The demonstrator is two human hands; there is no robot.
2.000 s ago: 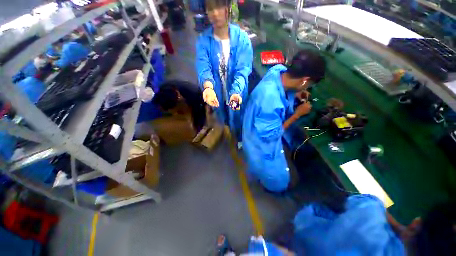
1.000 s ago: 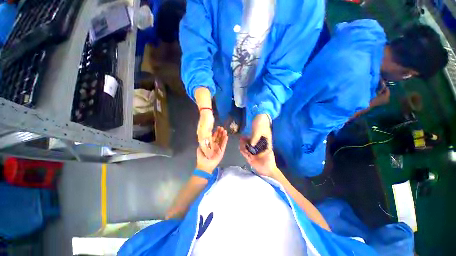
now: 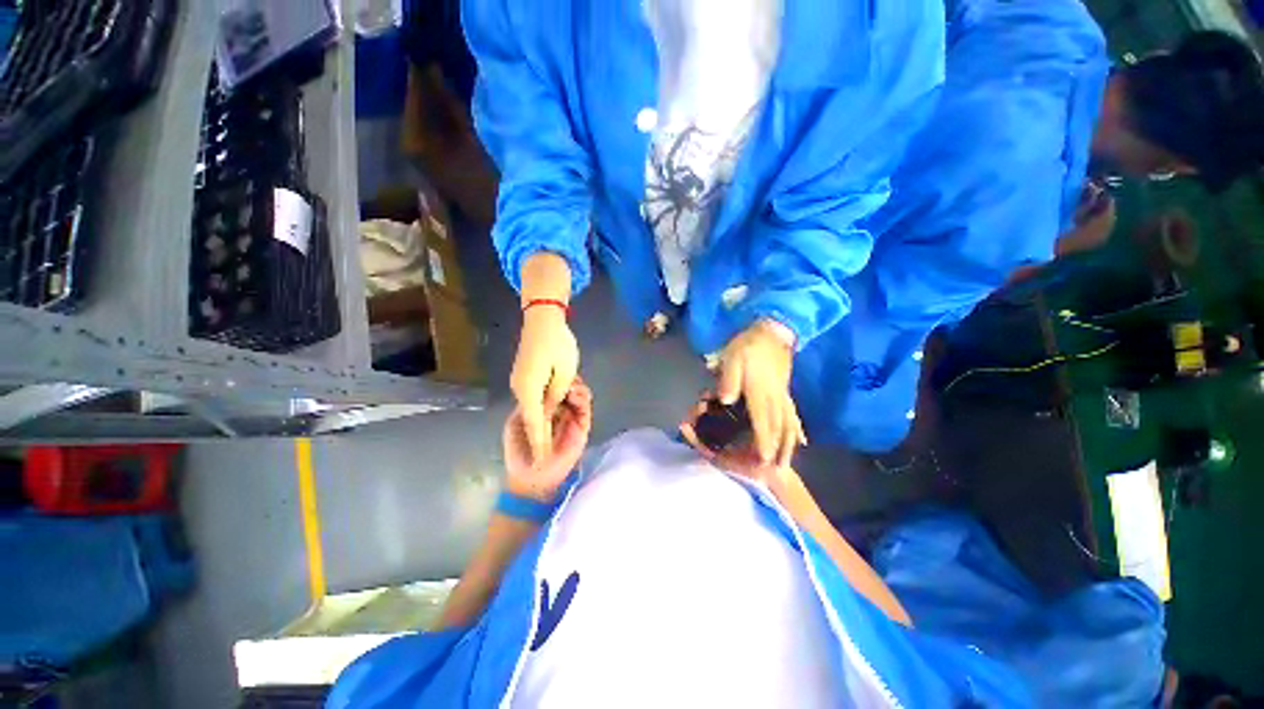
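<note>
A small dark part [image 3: 722, 421] lies in my right hand [image 3: 746, 460], whose fingers curl beside it. The facing person's hand [image 3: 760, 384] rests over this hand and covers some of the part. My left hand [image 3: 549, 450], with a blue wristband, is palm up with its fingers partly curled. The person's other hand [image 3: 545, 371], with a red string at the wrist, reaches down onto my left palm. Whether anything small lies in that palm is hidden by those fingers.
The facing person in a blue smock [image 3: 846, 180] stands close in front. Another person in blue sits at the green bench [image 3: 1206, 540] on the right. A grey rack [image 3: 153, 339] with black trays [image 3: 257, 263] and a carton [image 3: 441, 284] are on the left.
The camera has tilted down. My hands have come into view and meet the facing person's hands. The person's hand has spread over my right hand and the dark part; the other has moved onto my left palm.
</note>
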